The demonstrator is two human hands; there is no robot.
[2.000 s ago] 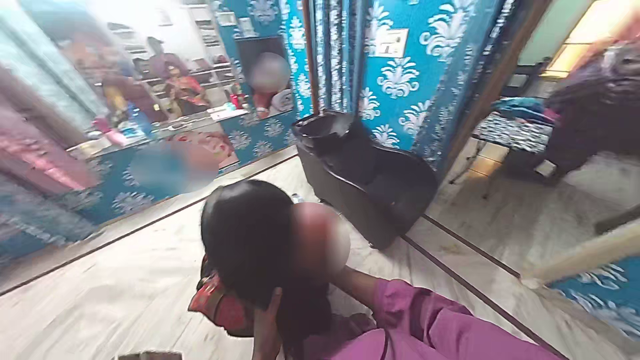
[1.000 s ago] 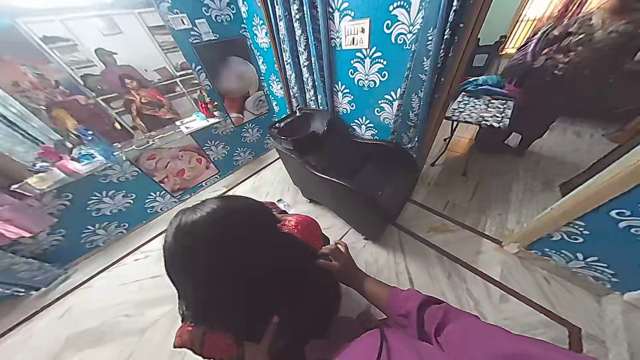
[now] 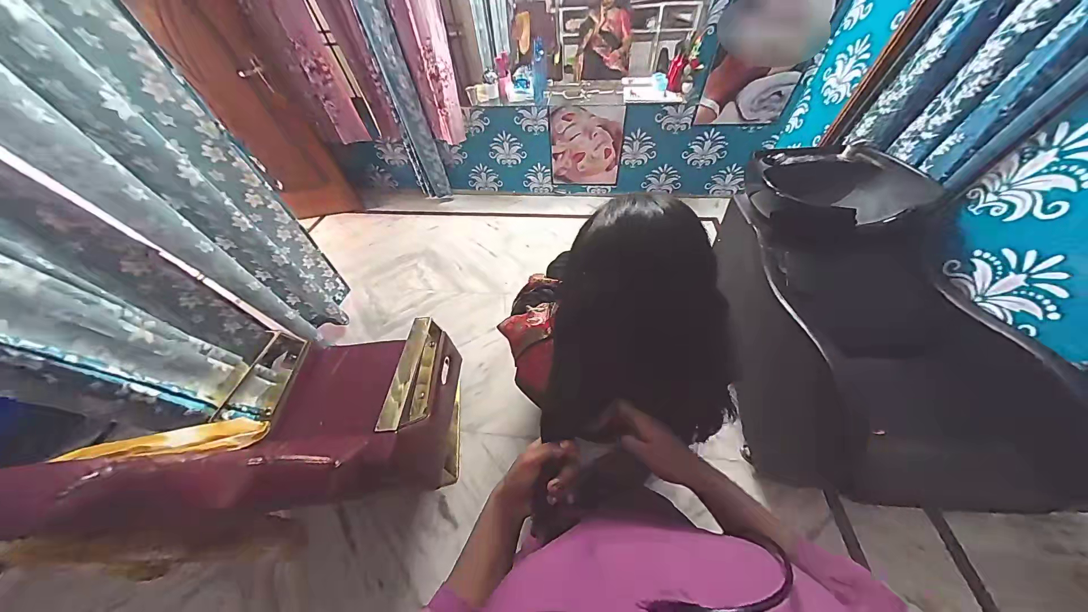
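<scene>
A person with long, straight black hair (image 3: 642,314) is directly in front of me, seen from behind, with red patterned clothing (image 3: 534,340) showing at the left. My left hand (image 3: 544,478) is closed around a lock of hair at the lower left of the hair. My right hand (image 3: 642,438) touches the lower middle of the hair; its fingers are partly hidden among dark strands, so its grip is unclear. A thin black cord or strand (image 3: 778,565) lies across my pink-purple clothing.
A black salon wash chair (image 3: 918,357) with a basin (image 3: 850,187) stands close on the right. A maroon salon bed or chair (image 3: 340,391) with gold-coloured metal parts is at the left, beside grey curtains (image 3: 170,170). Ahead, a counter (image 3: 595,92) with bottles runs below a mirror.
The view has swung left, bringing the maroon furniture into sight. My right hand, near the red clothing at the person's side a second ago, is now at the lower hair. My left hand is now plainly visible.
</scene>
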